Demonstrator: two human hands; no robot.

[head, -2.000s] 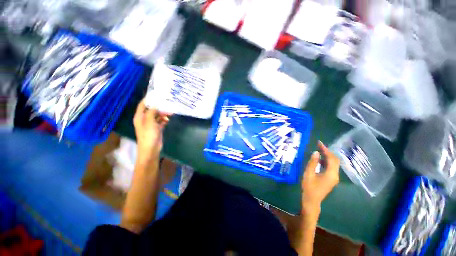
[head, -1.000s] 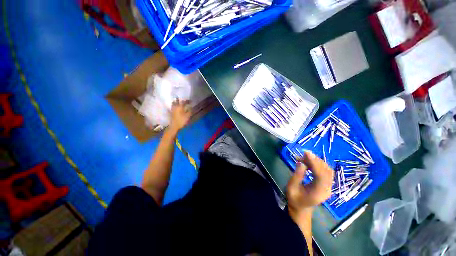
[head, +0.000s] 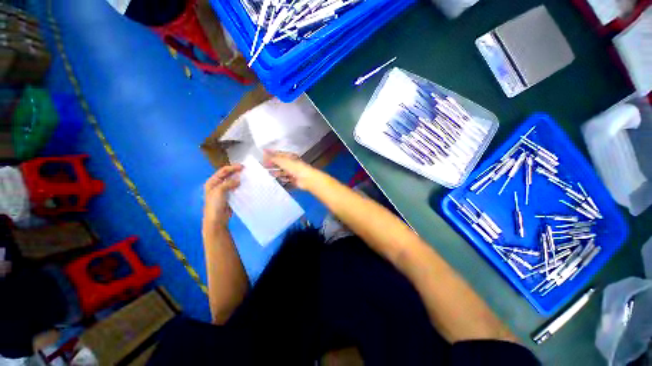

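Note:
A white rectangular liner sheet point(head: 263, 202) is held between both hands, off the bench's near edge and in front of the carton. My left hand point(head: 220, 196) grips its left edge. My right hand point(head: 286, 169) is at its upper right edge, fingers closed on it, with a thin silver rod seeming to show at the fingers. A clear packing box point(head: 486, 123) on the bench holds a row of slim metal tools point(head: 436, 132) on a white liner. The blue work tray point(head: 457, 202) right of it holds loose tools.
An open carton point(head: 216, 149) with white sheets lies below the bench edge. Stacked blue bins point(head: 286, 78) are heaped with tools. A single thin rod point(head: 375, 71), a scale point(head: 532, 48) and a white-and-dark tool point(head: 565, 315) lie on the bench. Red stools point(head: 61, 187) stand on the floor.
My right hand has moved from over the blue tray to the carton side. My left hand has come up from the carton, and a white sheet is now between both hands.

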